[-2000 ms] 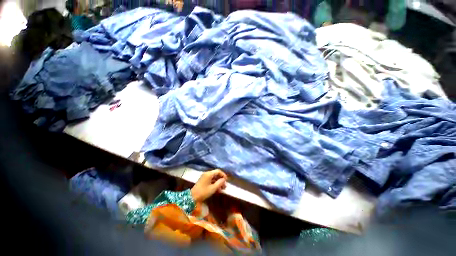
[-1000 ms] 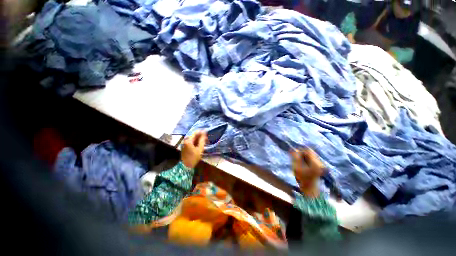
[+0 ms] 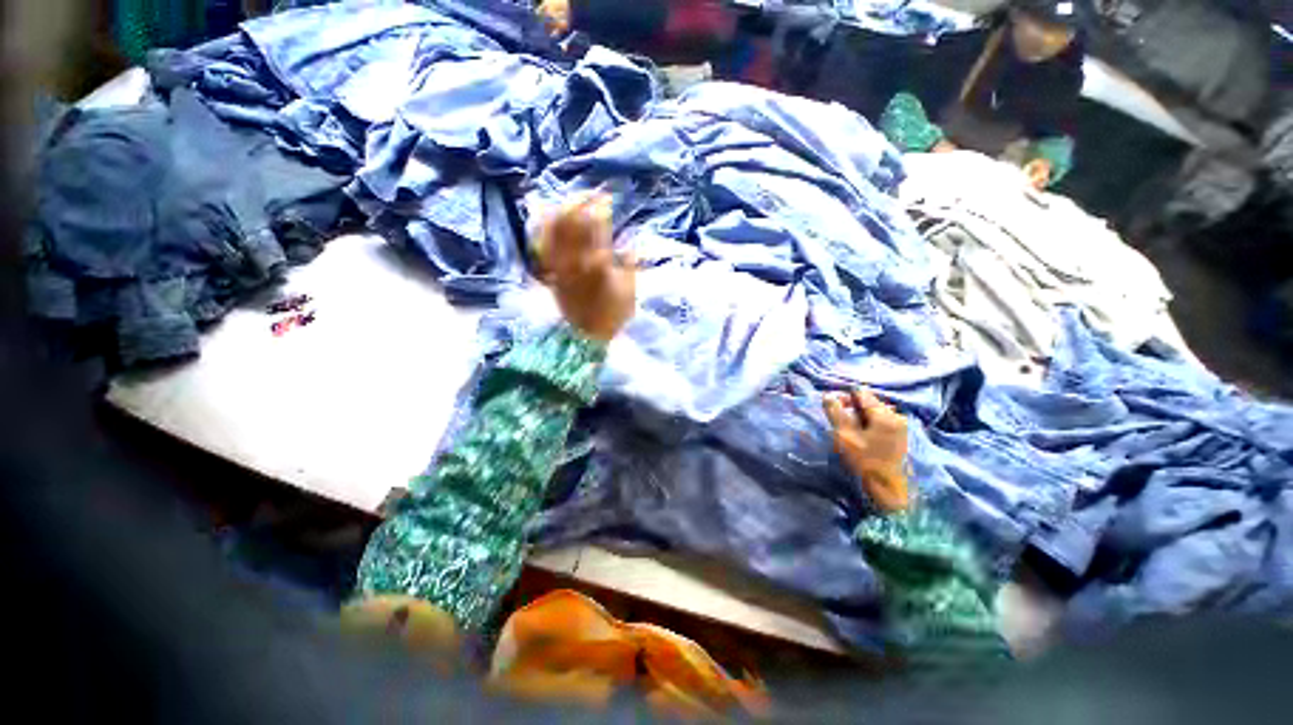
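Note:
A light-blue mottled shirt (image 3: 709, 475) lies at the front of the table, with a paler layer of cloth over its upper part. My left hand (image 3: 584, 269) is raised over the heap and blurred; whether it grips cloth is unclear. My right hand (image 3: 872, 442) is at the shirt's right part, fingers bent together at the fabric. Whether it holds cloth or a small tool cannot be told.
A large light-blue shirt heap (image 3: 794, 184) stretches behind. Darker blue garments (image 3: 156, 213) lie at the left, off-white garments (image 3: 1035, 262) at the back right. Small red-dark bits (image 3: 291, 315) lie on the white tabletop (image 3: 340, 404). Another person's hand (image 3: 1039, 173) shows beyond.
My left hand has moved from the table's front edge up over the heap. My right hand stays near the shirt's right part. The cloth in front has shifted and a pale layer is lifted.

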